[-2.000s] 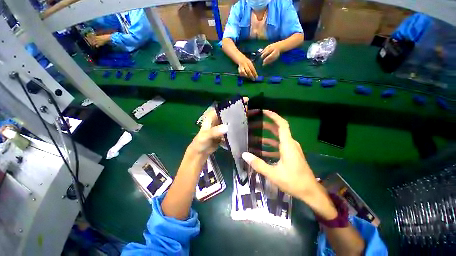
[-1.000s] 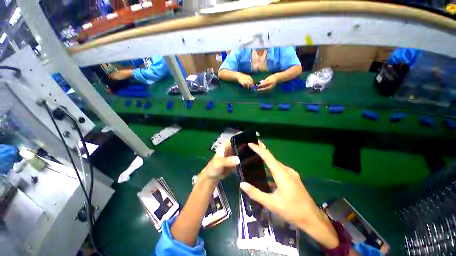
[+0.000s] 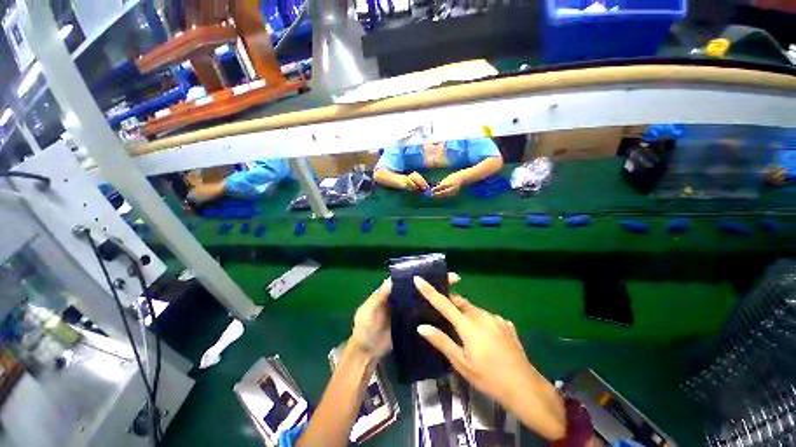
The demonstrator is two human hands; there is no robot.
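A black phone (image 3: pixel 410 336), screen side up, is held above the bench in front of me. My left hand (image 3: pixel 373 321) grips its left edge. My right hand (image 3: pixel 476 336) lies over its right side, with fingertips on the black face. Below are short stacks of display assemblies with silvery backs and black ribbons: one at left (image 3: pixel 259 384), one partly behind my left forearm (image 3: pixel 384 421), one under the phone (image 3: pixel 428 428) and one at right (image 3: pixel 602 397), partly covered by my right wrist.
Ridged plastic trays (image 3: pixel 759 375) stand at right. A dark slab (image 3: pixel 608 301) and a pale slab (image 3: pixel 294 278) lie on the green surface. A white item (image 3: pixel 222 343) lies near the metal post (image 3: pixel 166 201). Blue parts (image 3: pixel 538 220) line the belt; a worker (image 3: pixel 436 161) sits opposite.
The view has tilted up. The silvery piece and black slab held apart earlier now show as one black slab. My right fingers have moved onto its face.
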